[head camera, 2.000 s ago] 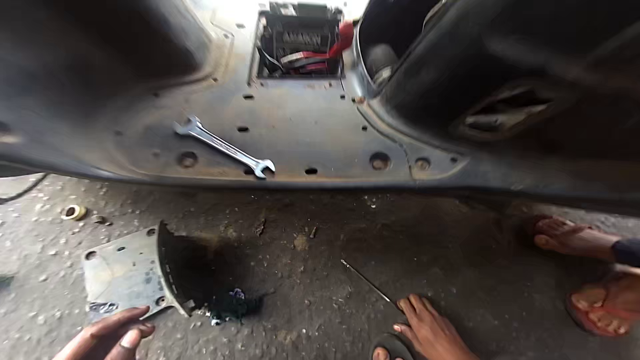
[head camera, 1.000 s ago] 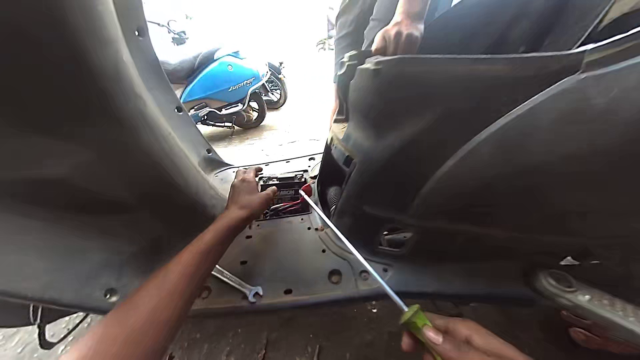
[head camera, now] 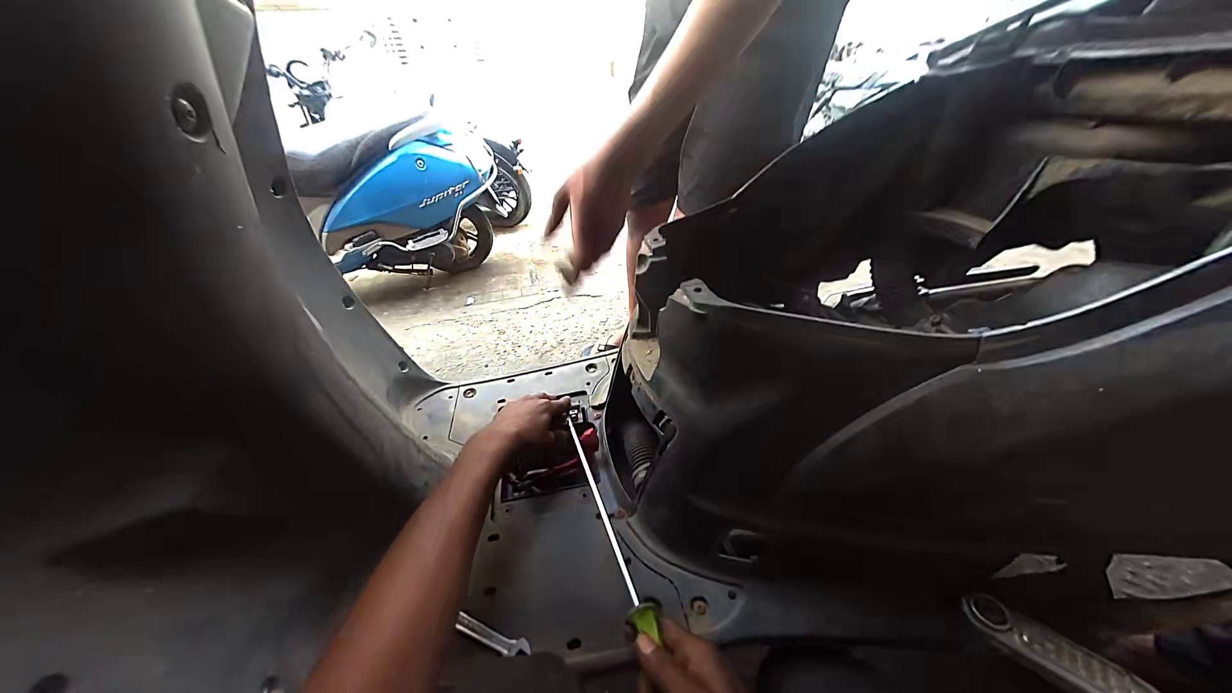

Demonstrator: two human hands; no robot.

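My right hand [head camera: 681, 659] grips the green handle of a long screwdriver [head camera: 604, 515] near the bottom edge. The shaft slants up and left, its tip at the far side of the battery compartment [head camera: 549, 486] in the scooter's floorboard. My left hand [head camera: 532, 423] lies over that compartment beside the tip; its fingertips touch something there, and whether they hold a small part is hidden. Red wires and a red terminal cover [head camera: 588, 441] show below the fingers. An open-end wrench [head camera: 491, 635] lies on the floorboard [head camera: 539, 568], partly hidden by my left forearm.
Another person's hand [head camera: 597, 207], blurred, hangs beyond the floorboard. The scooter's loose-looking side panel [head camera: 866, 433] rises at right, its front shield [head camera: 289, 366] at left. A kick-start lever [head camera: 1049, 640] juts in at lower right. A blue scooter [head camera: 404, 197] stands behind.
Two seconds ago the screwdriver lay on the ground by my right hand; now that hand holds it. My left hand has come to the compartment. The other person's hand has left the side panel. The view has tilted up.
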